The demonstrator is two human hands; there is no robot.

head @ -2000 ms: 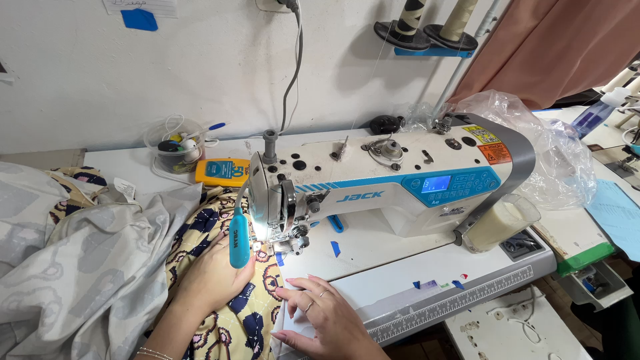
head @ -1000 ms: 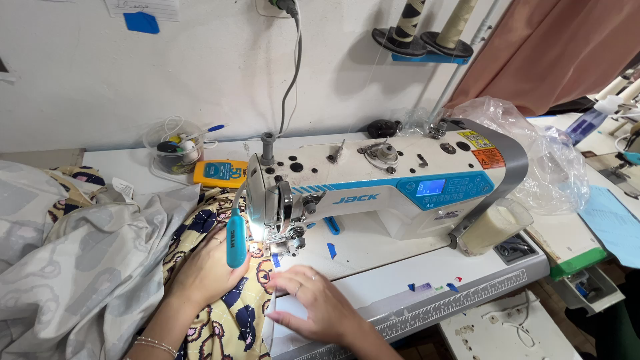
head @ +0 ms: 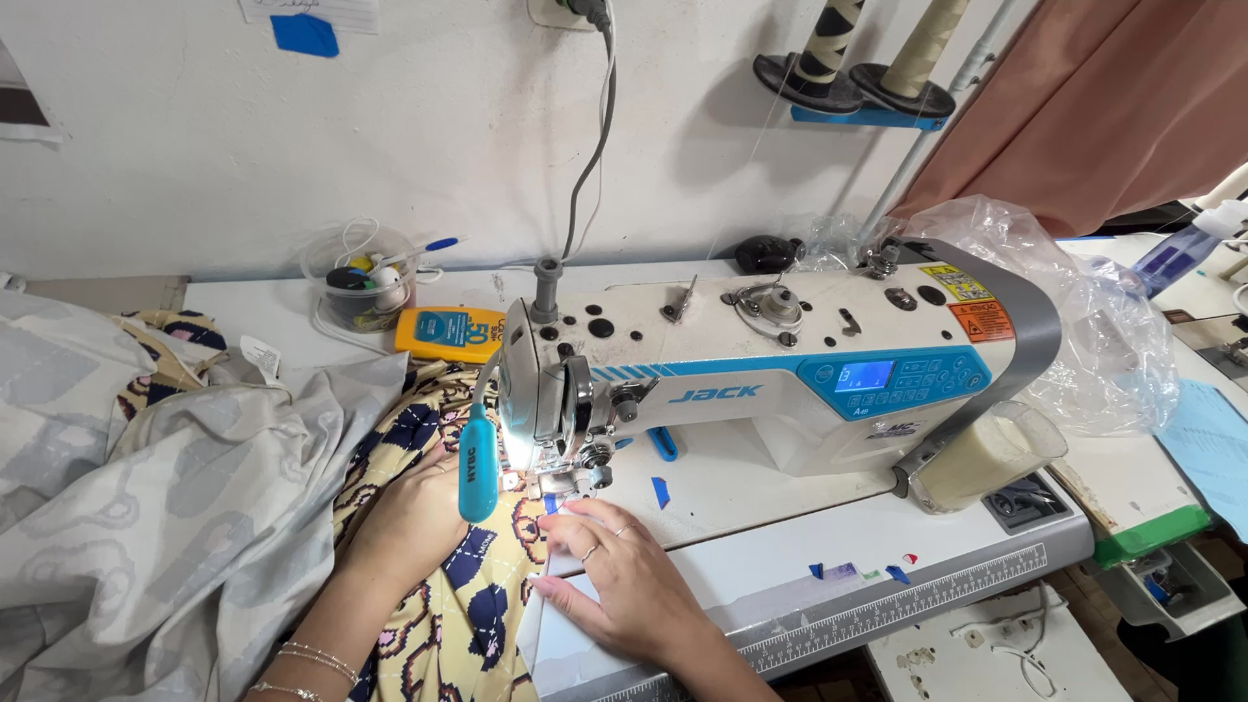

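A yellow and navy patterned fabric [head: 483, 585] lies under the needle area of a white and blue Jack sewing machine [head: 721, 390]. My left hand [head: 414, 522] rests on this fabric left of the presser foot, its fingertips partly hidden behind a blue clip-on lamp [head: 478, 468]. Just in front of the presser foot [head: 561, 483], my right hand [head: 609, 575] touches the fabric's right edge, with thumb and index finger apart; whether it pinches the edge is unclear. Grey and white fabric [head: 195, 526] is heaped to the left, beside the patterned cloth.
Behind the machine head stand a plastic tub of small items [head: 356, 283] and a yellow sunscreen bottle [head: 448, 334]. At the right are a clear cup with pale contents [head: 985, 458] and a clear plastic bag [head: 1082, 331]. A ruler strip [head: 897, 609] runs along the table's front.
My right hand, lifted slightly with curled fingers one second ago, is now lower and closer to the presser foot, its fingers more extended. My left hand stays on the fabric.
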